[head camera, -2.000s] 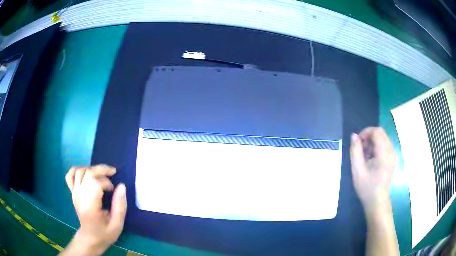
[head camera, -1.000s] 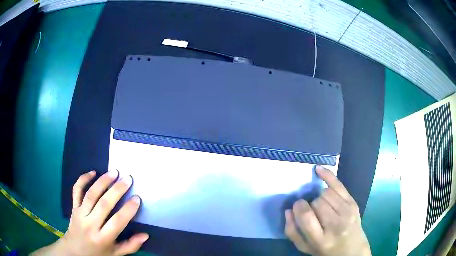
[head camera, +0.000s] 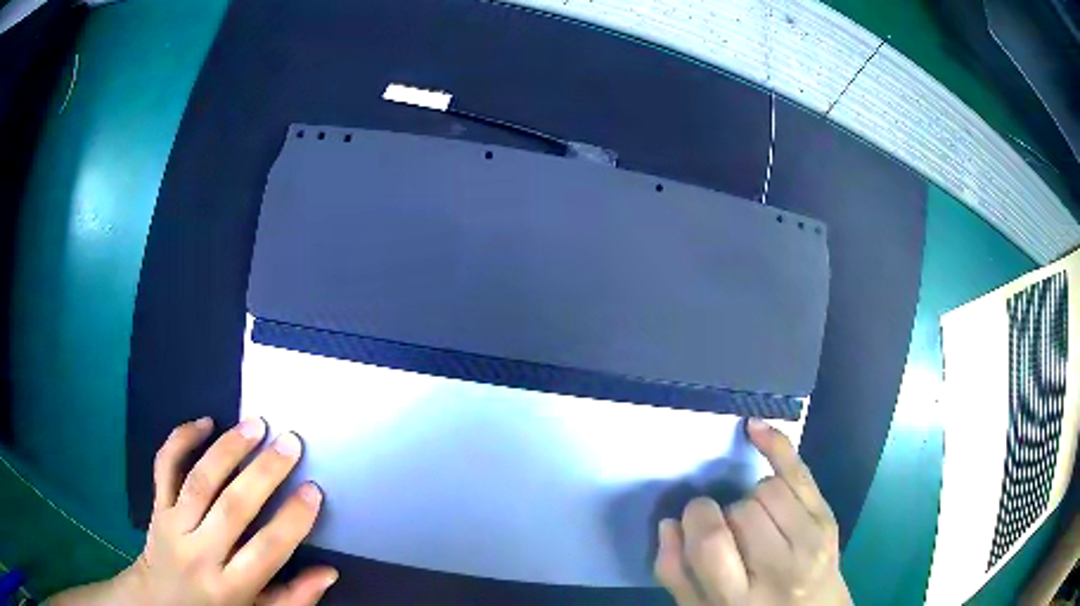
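Note:
A wide cover panel (head camera: 533, 260) lies flat, with a matte dark-grey far half and a shiny silver-white near half. A dark-blue seam band (head camera: 521, 369) runs between the halves. My left hand (head camera: 231, 521) rests with spread fingers on the panel's near left part and holds nothing. My right hand (head camera: 758, 521) is over the near right part, its index finger extended to the right end of the band, the other fingers curled. Whether anything is under the curled fingers is hidden. A short black cable with a white end (head camera: 417, 97) lies beyond the panel's far edge.
The panel lies on a large black foam pad (head camera: 190, 296) over a green bench mat (head camera: 71, 260). A pale ribbed metal rail (head camera: 829, 71) crosses the far side. A cream liner sheet with black strips (head camera: 965, 438) lies at the right. A thin wire (head camera: 770, 148) runs beyond the panel.
Both hands have come from beside the panel onto its silver half, and the right index finger has reached the band's right end. The view has moved closer and tilted slightly.

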